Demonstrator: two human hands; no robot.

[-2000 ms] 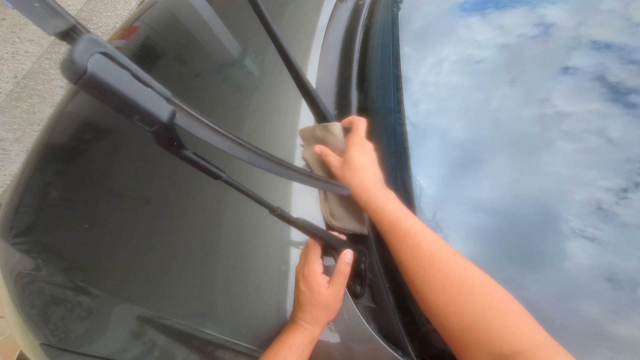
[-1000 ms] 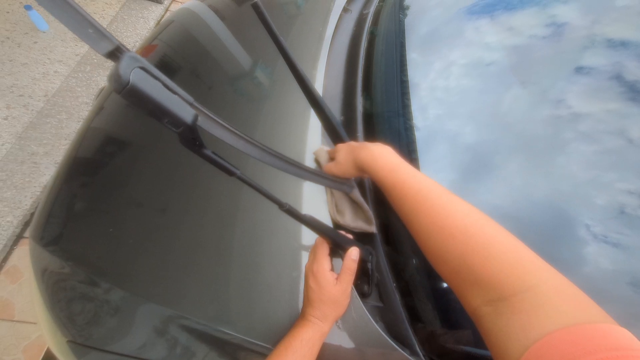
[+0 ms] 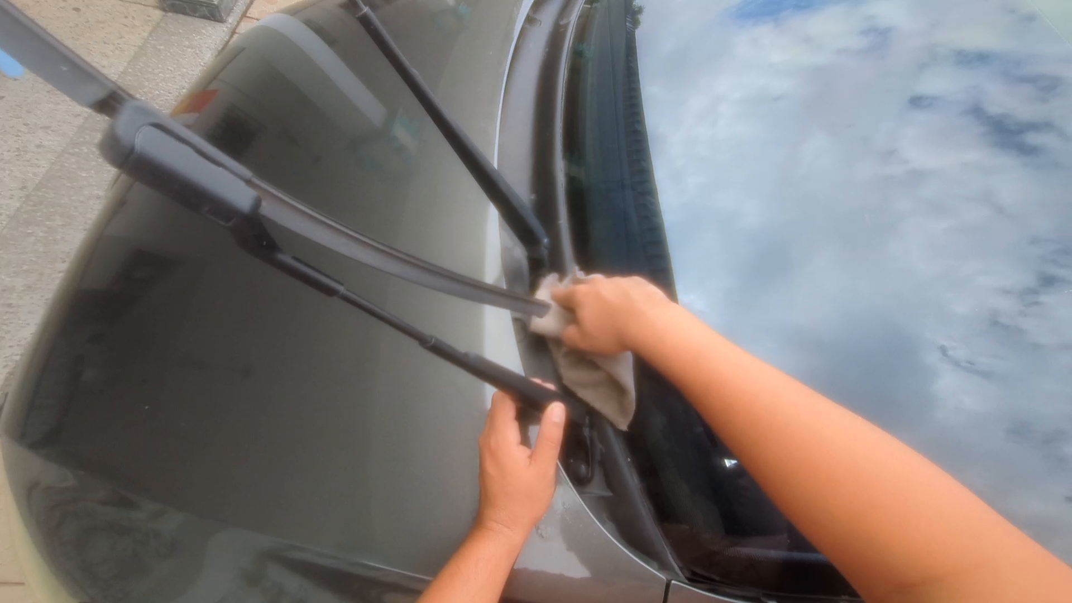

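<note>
My right hand (image 3: pixel 615 314) grips a light grey-beige cloth (image 3: pixel 599 381) on the black cowl at the base of the windshield, close to the foot of the far wiper arm (image 3: pixel 456 138). The near wiper arm (image 3: pixel 381 316) stands raised off the glass, and my left hand (image 3: pixel 521 461) has its thumb and fingers around the arm's lower end. The long wiper blade (image 3: pixel 394 266) hangs from the raised arm, its tip in front of the cloth. Part of the cloth is hidden under my right hand.
The dark grey car hood (image 3: pixel 335 419) fills the left side. The windshield (image 3: pixel 837 209), reflecting clouds, spans the right. Paving (image 3: pixel 50 126) shows past the hood at the upper left, with a dark block (image 3: pixel 198 7) at the top edge.
My right hand has moved with the cloth along the cowl, and the cloth is more bunched than two seconds ago. My left hand stays at the wiper arm's lower end.
</note>
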